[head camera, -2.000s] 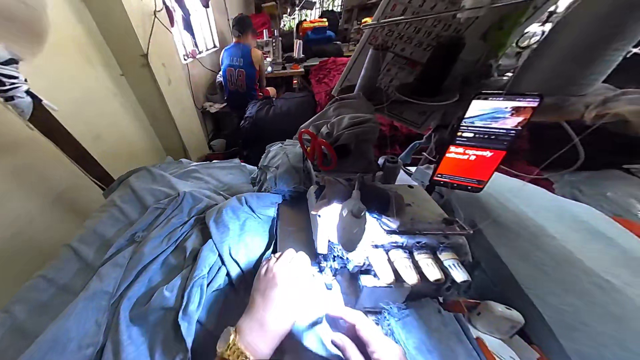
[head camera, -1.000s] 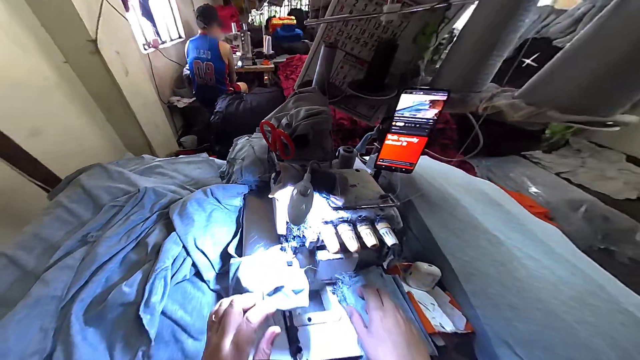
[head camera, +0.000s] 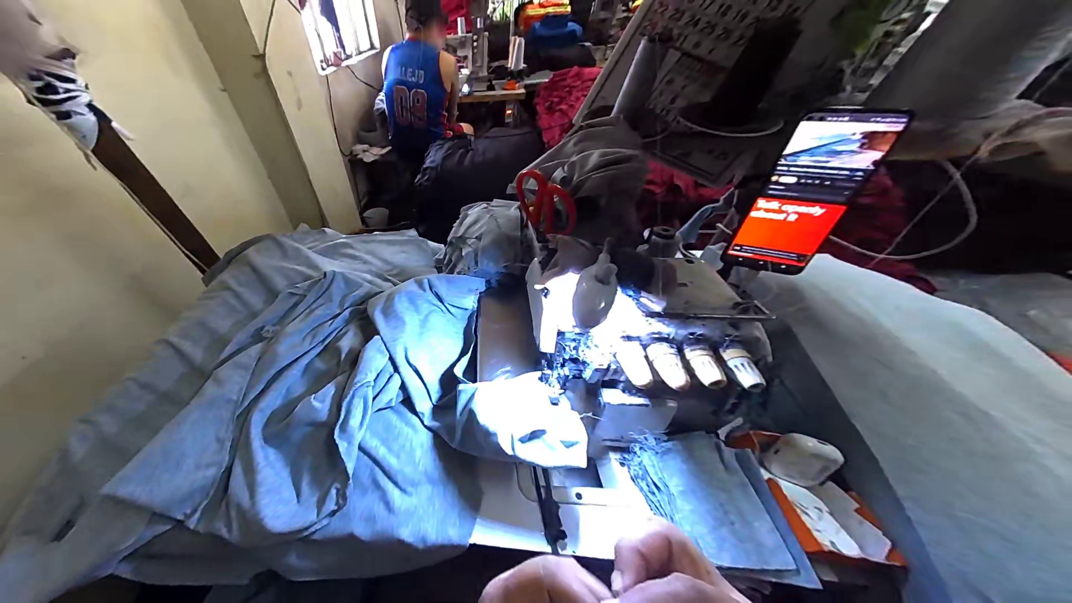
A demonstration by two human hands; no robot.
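Note:
An overlock sewing machine with several tension dials stands lit in the middle. Blue-grey fabric lies at its needle area and spreads left in a large heap. At the bottom edge, my left hand and my right hand are close together in front of the machine, fingers bent and partly cut off by the frame. A pale speck shows between the fingertips, too small to name. A stack of cut blue-grey fabric pieces with frayed threads lies just beyond my right hand.
Red-handled scissors stand behind the machine. A phone is held upright at the right. An orange box holds white objects beside the fabric stack. Pale fabric covers the right side. A person sits farther back at another table.
My hands have come off the cloth and the machine bed, back toward the bottom edge, and are now close together. The fabric stays at the needle area.

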